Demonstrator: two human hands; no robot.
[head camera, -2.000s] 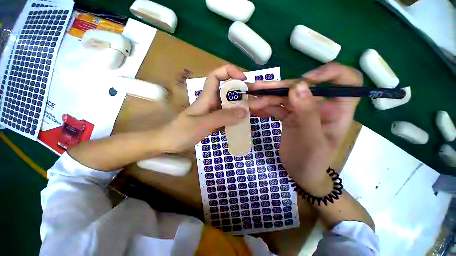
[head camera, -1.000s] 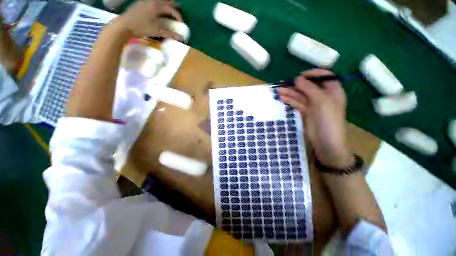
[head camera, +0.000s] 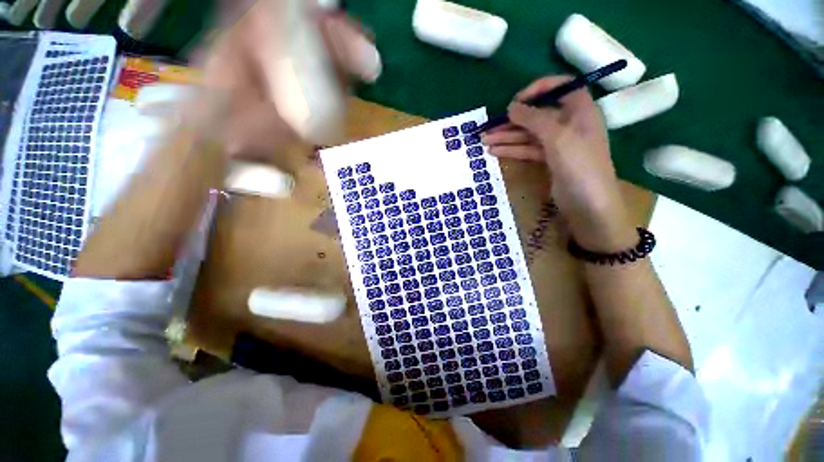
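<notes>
My left hand (head camera: 244, 90), blurred, is at the upper left and holds an off-white plastic housing (head camera: 296, 77) above the board. My right hand (head camera: 565, 135) holds slim black tweezers (head camera: 578, 83) like a pen, their tip at the upper right of the label sheet (head camera: 407, 171). The sheet is white with a grid of small dark blue labels and a bare patch near its top. It lies on the brown cardboard board (head camera: 262, 239). Whether a label is on the tip is too small to tell.
A housing (head camera: 298, 305) lies on the board left of the sheet, another (head camera: 258, 179) above it. Several housings lie on the green bench (head camera: 515, 77) at the top and right. Spare label sheets (head camera: 56, 162) lie at far left, a white sheet (head camera: 714, 334) at right.
The stickered housing held over the sheet two seconds ago is gone from there. My left hand reached to the upper left, then came back toward the board with a housing. My right hand keeps the tweezers.
</notes>
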